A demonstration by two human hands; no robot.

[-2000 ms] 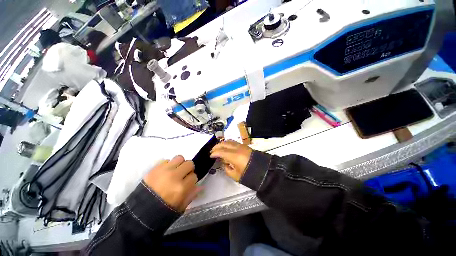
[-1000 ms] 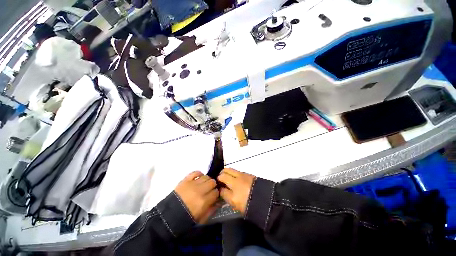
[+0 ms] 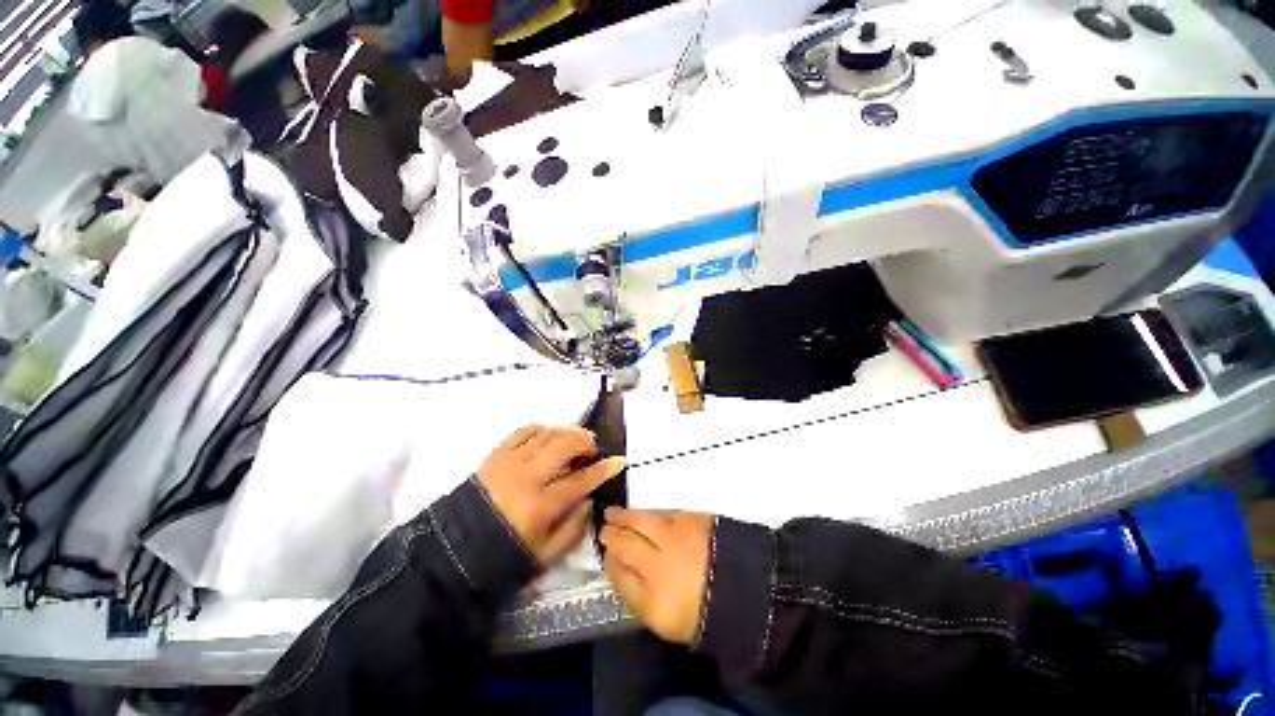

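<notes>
A white garment panel (image 3: 406, 455) with a thin dark edge lies flat left of the needle. A narrow black piece (image 3: 611, 434) runs along its right edge from under the presser foot (image 3: 615, 367) toward me. My left hand (image 3: 543, 490) rests on the panel with fingertips on the black piece. My right hand (image 3: 657, 560) is nearer the table's front edge, its fingertips pinching the lower end of the black piece. The fingers hide part of the black piece and the panel's corner.
The white sewing machine (image 3: 923, 154) spans the back. A panel bundle (image 3: 168, 378) lies at left. Under the arm are black cut pieces (image 3: 797, 333), a tan block (image 3: 684, 378) and pens (image 3: 923, 353). A smartphone (image 3: 1091, 367) lies at right, a ruler strip (image 3: 979, 525) along the front edge.
Both hands first drew back from the needle to the front edge. Since then my left hand has moved up along the black piece, apart from my right. The camera view has shifted.
</notes>
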